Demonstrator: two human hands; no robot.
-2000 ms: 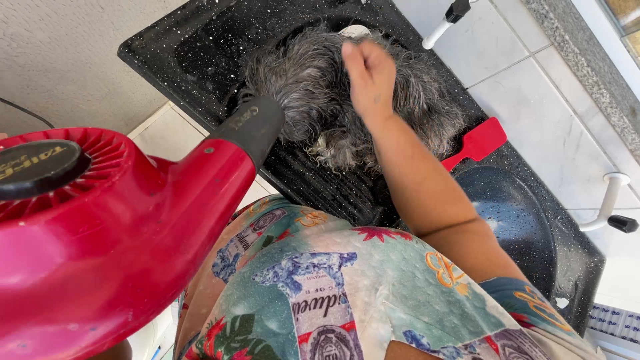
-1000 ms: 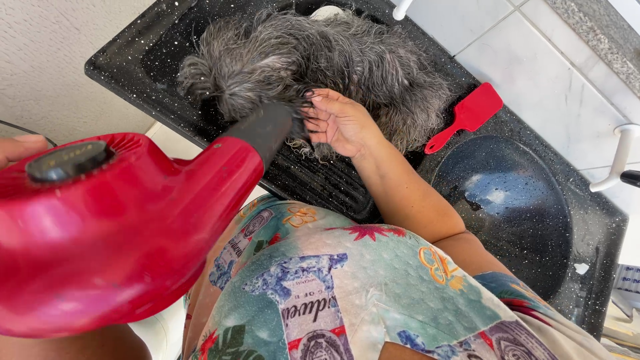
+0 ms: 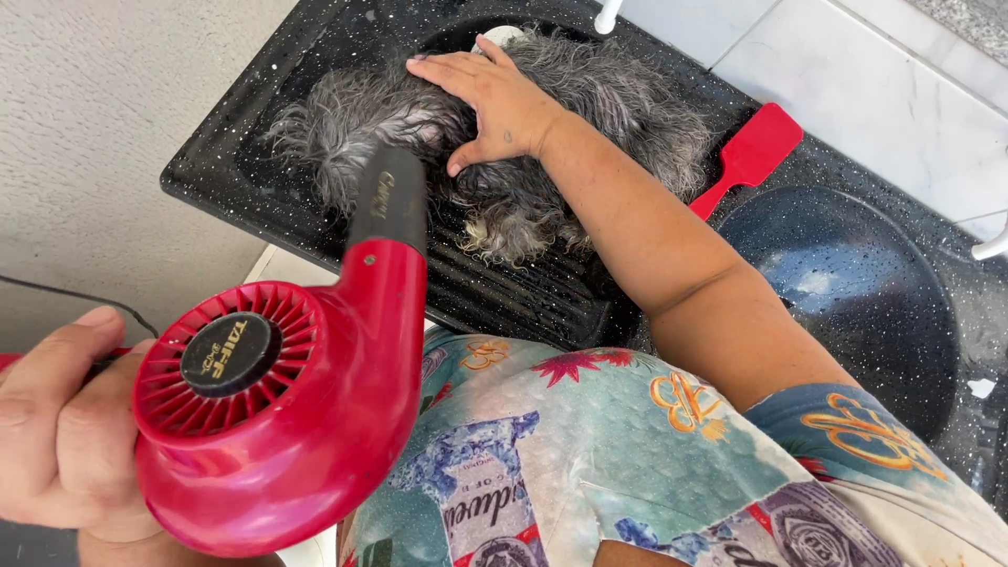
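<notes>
My left hand (image 3: 75,425), at the left edge, grips the handle of a red hair dryer (image 3: 362,378). Its black nozzle (image 3: 387,193) points up at the fur of a small dog (image 3: 622,102) with long, shaggy grey hair. The dog is on a black speckled sink top; which end is its head I cannot tell. Palm down across its fur lies my right hand (image 3: 504,106), fingers spread and thumb apart, just right of the nozzle's tip. A red paddle-shaped brush (image 3: 760,146) lies on the sink top at the dog's right side, bristles not visible.
The sink's round black basin (image 3: 843,291) is wet, right of my forearm. Ribbed drainboard (image 3: 512,299) shows below the dog. White tiles (image 3: 874,87) border the upper right, a rough wall (image 3: 102,118) the left. A thin cord (image 3: 71,291) runs behind my left hand.
The dryer has turned, its nozzle now pointing more upward, and my left hand shows on its handle. My right hand has moved from the dog's lower side onto the top of its fur.
</notes>
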